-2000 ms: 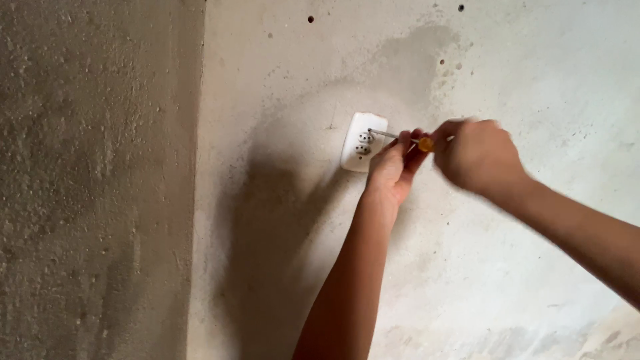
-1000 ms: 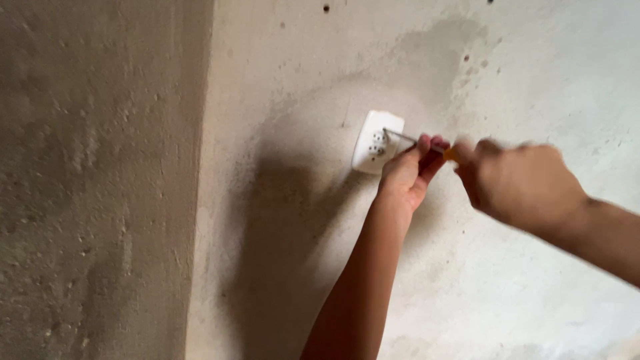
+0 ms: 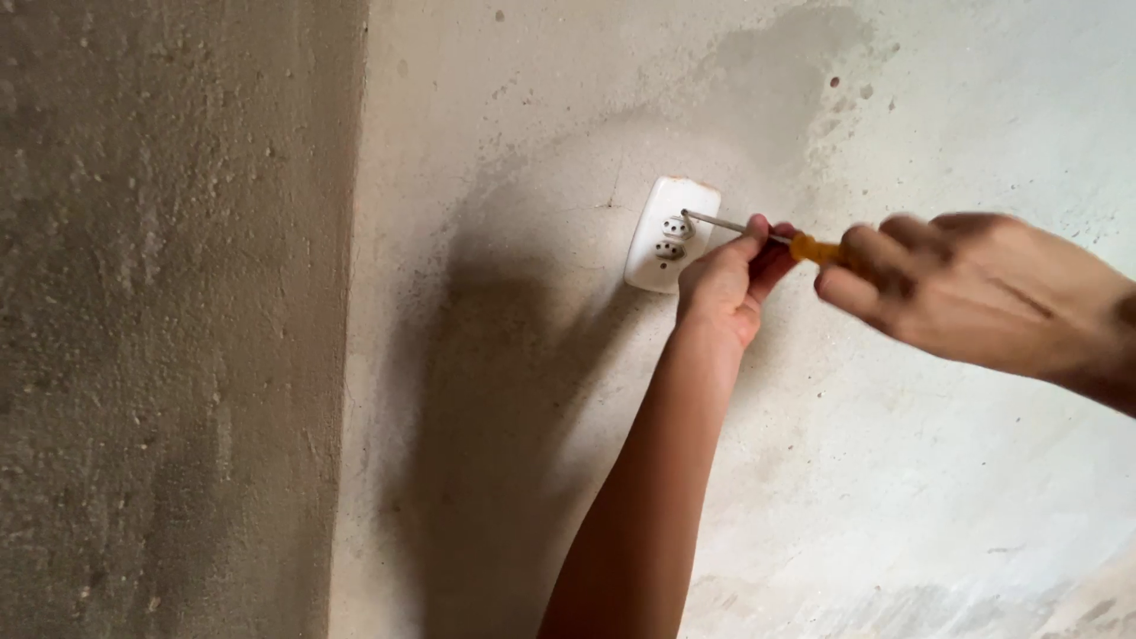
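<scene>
A white double wall socket plate [image 3: 650,235] sits tilted on the plastered wall. A screwdriver [image 3: 721,222] with an orange handle reaches from the right, its tip at the upper screw hole of the plate. My right hand [image 3: 967,288] is wrapped around the handle and is slightly blurred. Between plate and handle, my left hand [image 3: 728,280] pinches the shaft with thumb and fingers, its near side overlapping the plate's lower right edge. The lower screw hole shows below the two outlets.
A rough, darker wall [image 3: 177,319] meets the pale plastered wall [image 3: 887,461] at a corner on the left. Shadows of the arms fall below and left of the plate. Small holes and a damp-looking grey patch mark the plaster above.
The screwdriver tip stays by the upper part of the plate, with both hands still on the tool. The right hand's pose on the handle has changed.
</scene>
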